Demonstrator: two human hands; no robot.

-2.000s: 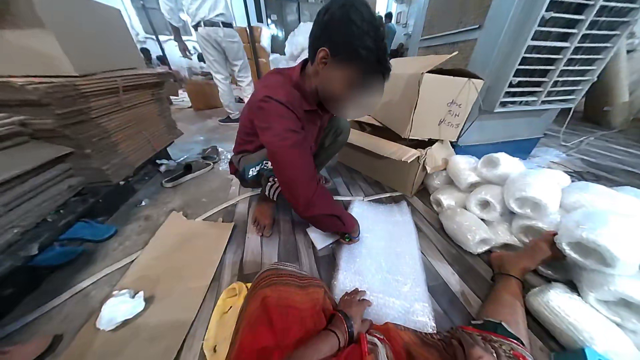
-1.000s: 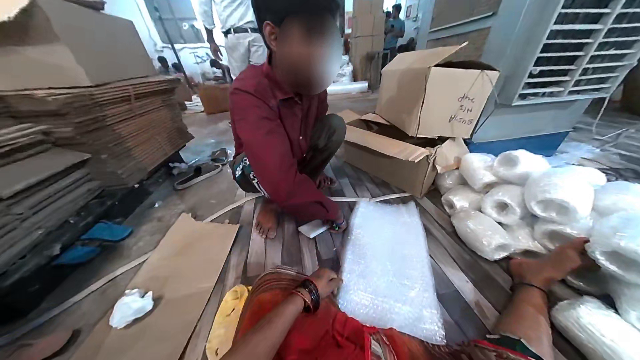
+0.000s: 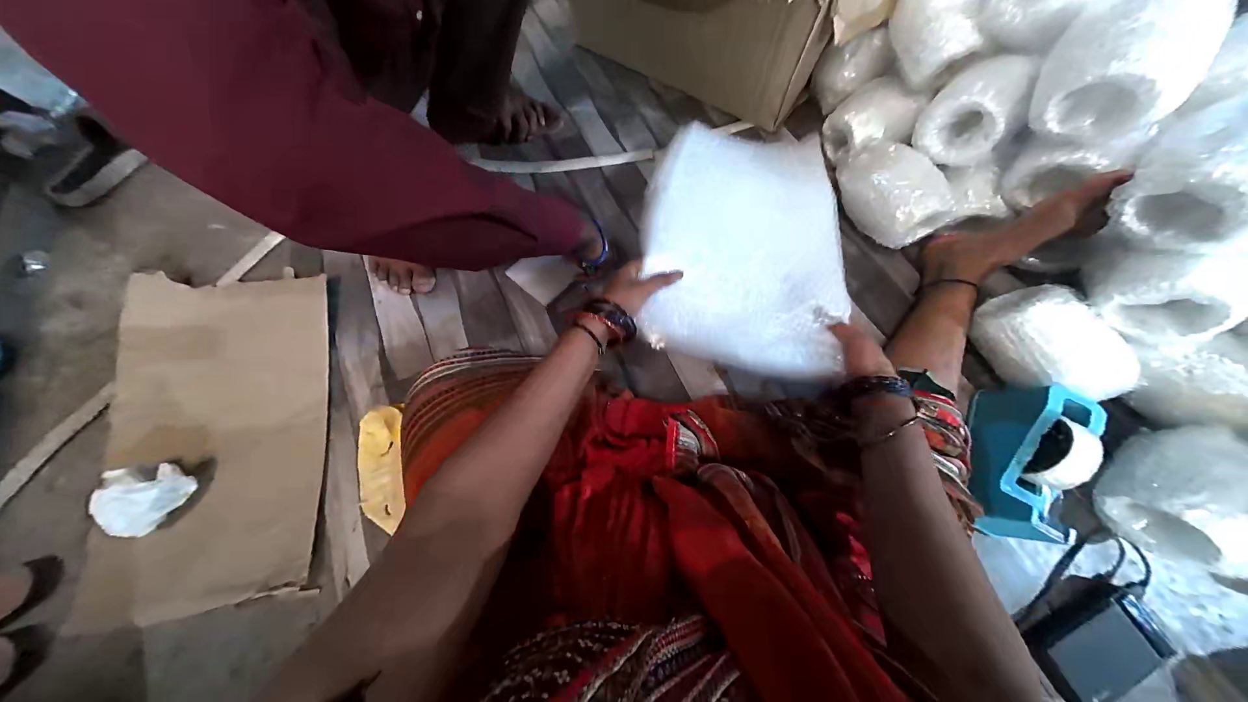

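A stack of white bubble wrap sheets (image 3: 746, 244), slightly blurred, lies between my hands over the striped mat. My left hand (image 3: 639, 291) rests on its left edge with the thumb and fingers spread a little. My right hand (image 3: 858, 349) grips its near right corner. A person's maroon sleeve (image 3: 390, 185) reaches in from the upper left, and a white piece (image 3: 543, 279) lies by that person's wrist, beside my left hand. The other person's hand is mostly hidden.
Several plastic-wrapped white rolls (image 3: 975, 112) are piled around my outstretched foot (image 3: 1014, 234). A blue tape dispenser (image 3: 1009, 458) and a black device (image 3: 1102, 634) stand at right. A cardboard box (image 3: 712, 49) is ahead; a flat cardboard sheet (image 3: 219, 419) with crumpled white plastic (image 3: 141, 499) lies left.
The view has tilted strongly downward. My right hand, not seen before, is now on the bubble wrap's near right corner. My left hand remains at its left edge.
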